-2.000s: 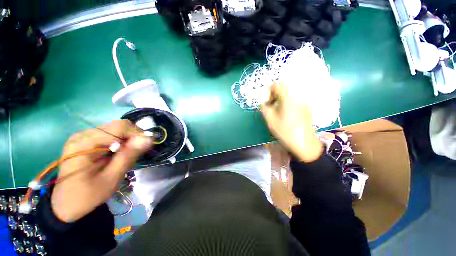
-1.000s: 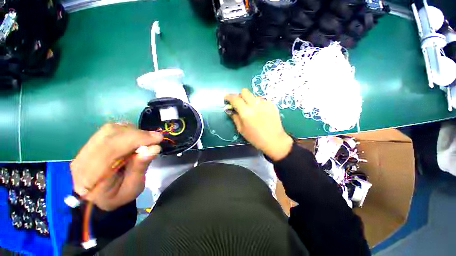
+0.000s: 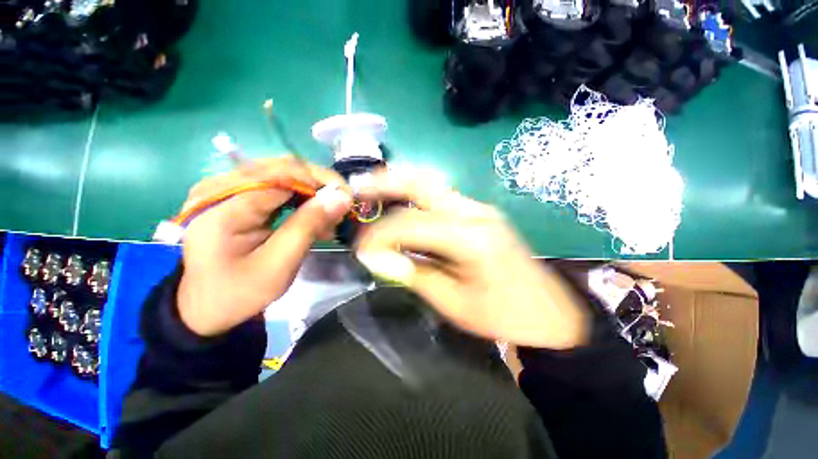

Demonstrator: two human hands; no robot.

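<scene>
The black base housing [image 3: 346, 165] with its white bracket [image 3: 358, 139] is at the mat's front edge, mostly hidden behind my hands. The white tail cable [image 3: 351, 76] points away from me. My left hand [image 3: 247, 246] holds the orange wire harness [image 3: 235, 190] between thumb and fingers at the housing. White plugs [image 3: 169, 232] hang at the harness's left end, and a thin dark lead [image 3: 285, 133] sticks up. My right hand [image 3: 475, 260] is blurred, its fingers close around the housing's opening; whether it grips anything is unclear. Yellow wire shows between the hands.
A tangled pile of white loops [image 3: 628, 170] lies to the right. Black camera heads [image 3: 574, 67] stand at the rear, with more dark parts [image 3: 81, 58] at rear left. A blue bin [image 3: 115, 359] is lower left, a cardboard box [image 3: 709, 341] lower right. White brackets [image 3: 801, 125] are far right.
My right hand has moved from the loop pile to the housing, beside my left hand. My left hand still holds the harness. The bench scene has shifted right in view.
</scene>
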